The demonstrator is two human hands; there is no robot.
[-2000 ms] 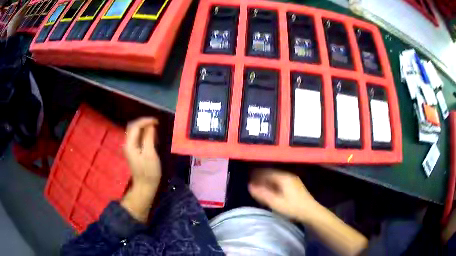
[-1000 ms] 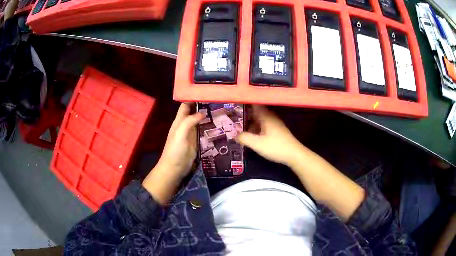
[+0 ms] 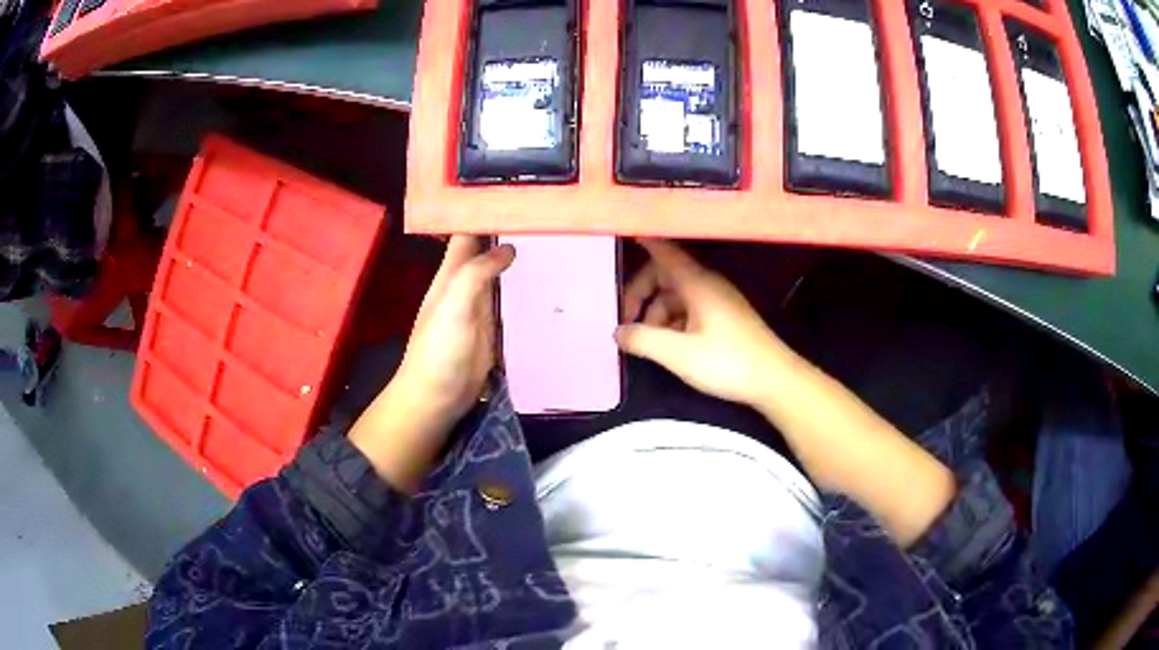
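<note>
A personal smartphone [image 3: 561,325] with a plain pink screen is upright at my lap, its top end just under the tray's front edge. My left hand [image 3: 447,333] grips its left side. My right hand [image 3: 693,320] is at its right edge, thumb touching or very near the edge, fingers curled. Above is a red foam tray [image 3: 763,218] of black phone backs. In its near row, two open backs [image 3: 519,121] show silver labels and blue boards. The others in that row hold white batteries [image 3: 835,102]. The tray's far row is mostly cut off.
An emptied red tray [image 3: 261,311] leans below the bench at the left. Another red tray stack [image 3: 191,38] is at the top left on the green bench [image 3: 273,104]. White batteries [image 3: 1135,57] lie at the top right. Dark clothing [image 3: 51,152] of a person shows at the far left.
My hands moved from apart to the smartphone. Its screen went from pink to a picture, then to plain pink. The view has tilted down, so the tray sits higher in the picture.
</note>
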